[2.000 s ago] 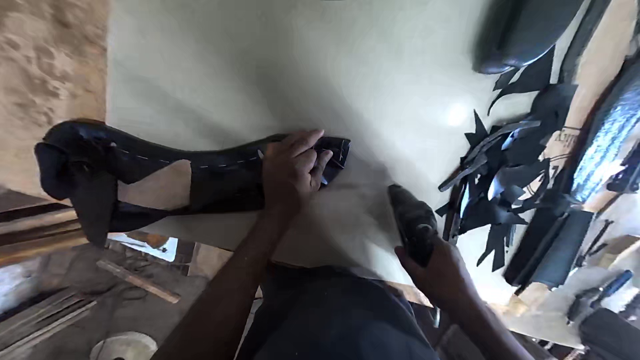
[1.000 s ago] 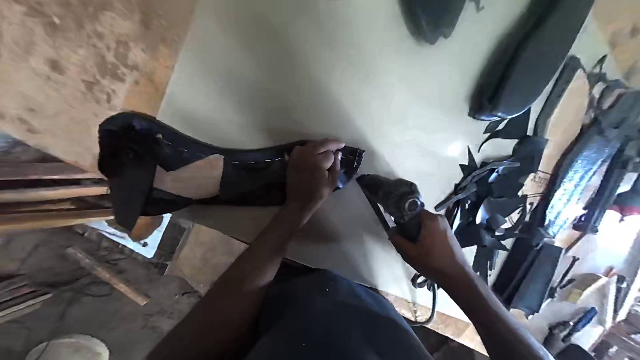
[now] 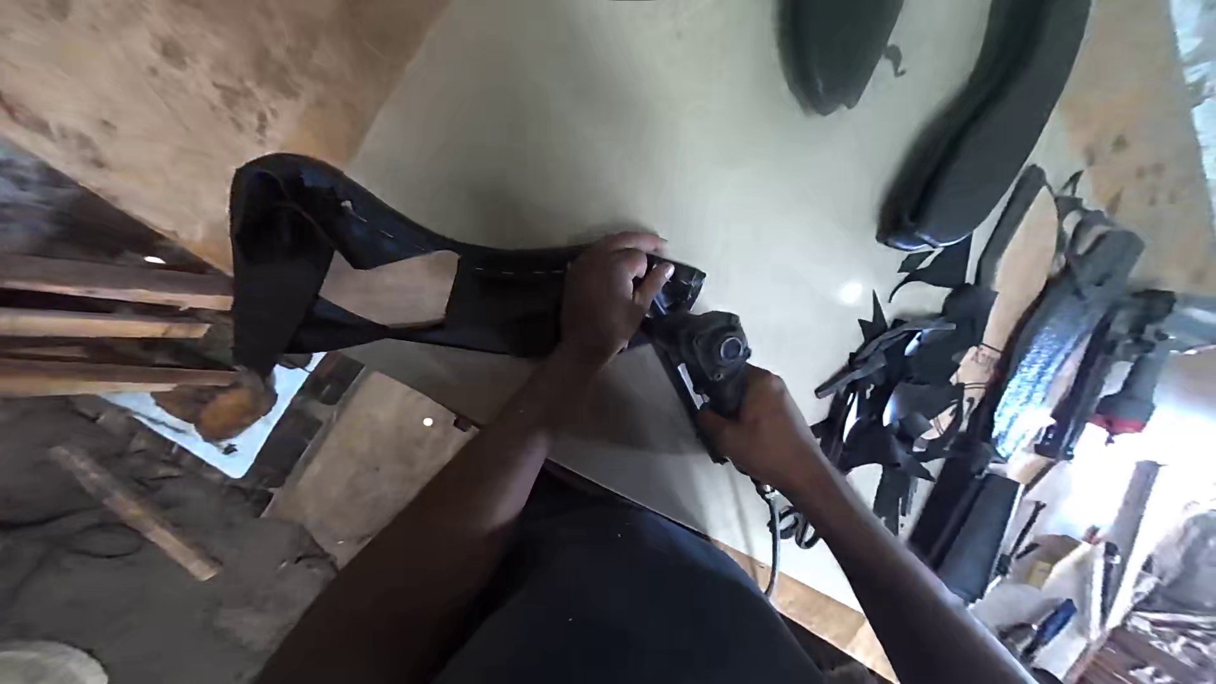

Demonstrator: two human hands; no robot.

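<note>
A long curved panel wrapped in black upholstery material (image 3: 518,299) lies across the left part of the pale tabletop, its wooden core showing in the middle and a line of staples along its upper edge. My left hand (image 3: 613,299) grips the panel close to its right end, fingers curled over the black material. My right hand (image 3: 765,427) is closed around the handle of a black pneumatic staple gun (image 3: 717,347) with a hose at its base. The gun's nose is at the panel's right end, beside my left fingers; whether it touches is hidden.
Black material scraps (image 3: 902,380) are heaped to the right, beside more long padded pieces and tools. Two black padded parts (image 3: 988,123) lie at the upper right. Wooden slats (image 3: 114,323) jut in at left. A hose (image 3: 774,551) hangs over the table's front edge.
My right hand has brought the staple gun left, from apart on the tabletop to the panel's right end. My left hand keeps its hold on the panel. The view has shifted.
</note>
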